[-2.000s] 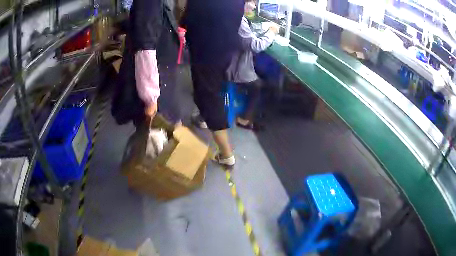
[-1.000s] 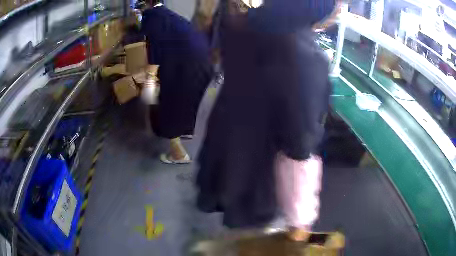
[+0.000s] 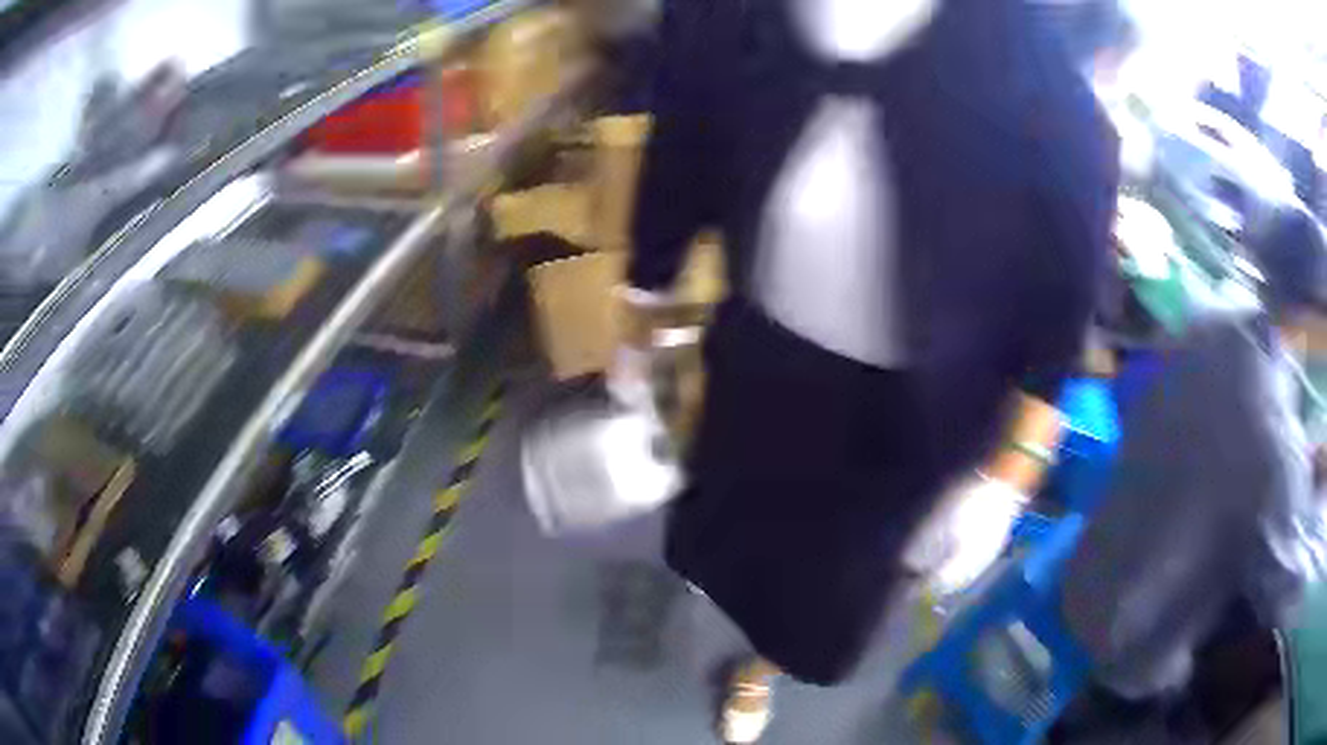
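Neither of my hands is in view. Nearest in front is a standing person (image 3: pixel 873 189) in a dark coat, white top and dark skirt, blurred by motion. A white box-like object (image 3: pixel 597 466) hangs at this person's hand on the left of the picture. The person's other hand (image 3: pixel 968 539) looks white-gloved and hangs low on the right. What the white object is cannot be told.
A metal rack rail (image 3: pixel 277 408) curves along the left. It holds a red bin (image 3: pixel 386 117); a blue bin (image 3: pixel 240 677) is low left. Cartons (image 3: pixel 582 306) stand behind. A blue stool (image 3: pixel 1019 655) and a grey-clad person (image 3: pixel 1193 495) are at right. Yellow-black tape (image 3: pixel 422 560) marks the floor.
The person with the pink sleeve and carton has left the view. A dark-coated person now faces me, close up. The view has swung left, so the rack fills more of the picture.
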